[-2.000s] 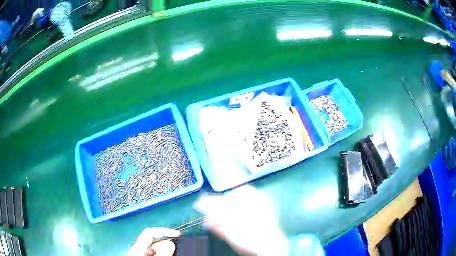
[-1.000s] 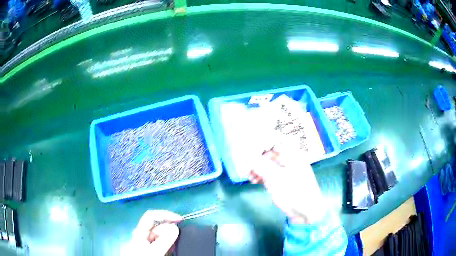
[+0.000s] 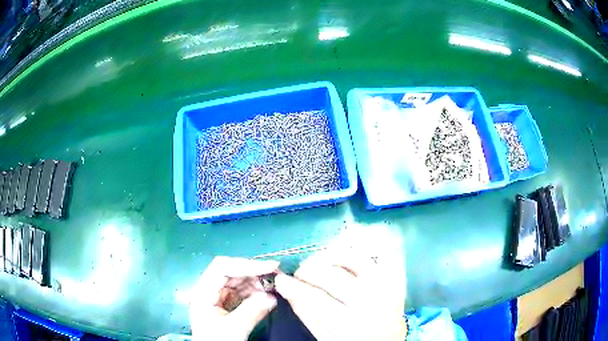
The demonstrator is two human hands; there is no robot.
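Observation:
A black housing (image 3: 288, 324) lies between my hands at the bottom centre, its lower part cut off by the frame edge. My left hand (image 3: 233, 298) grips it at its upper left. My right hand (image 3: 350, 283) is at its upper right, thumb and fingertips pinching a small dark metal fitting (image 3: 268, 281) at the housing's near-top end. The fitting's shape is unclear and partly hidden by fingers. Thin silver tweezers (image 3: 293, 251) show just above both hands; whether a hand holds them is unclear.
Blue bins of silver pins (image 3: 267, 160), bagged fittings (image 3: 450, 150) and smaller bits (image 3: 512, 145) stand beyond my hands. Black housings sit in rows at left (image 3: 53, 190) and in a group at right (image 3: 527, 233). A cardboard-lined blue box (image 3: 550, 293) is at lower right.
My right hand has come back from the middle bin to the housing and meets my left hand. The view has shifted left, showing more of the left housing rows.

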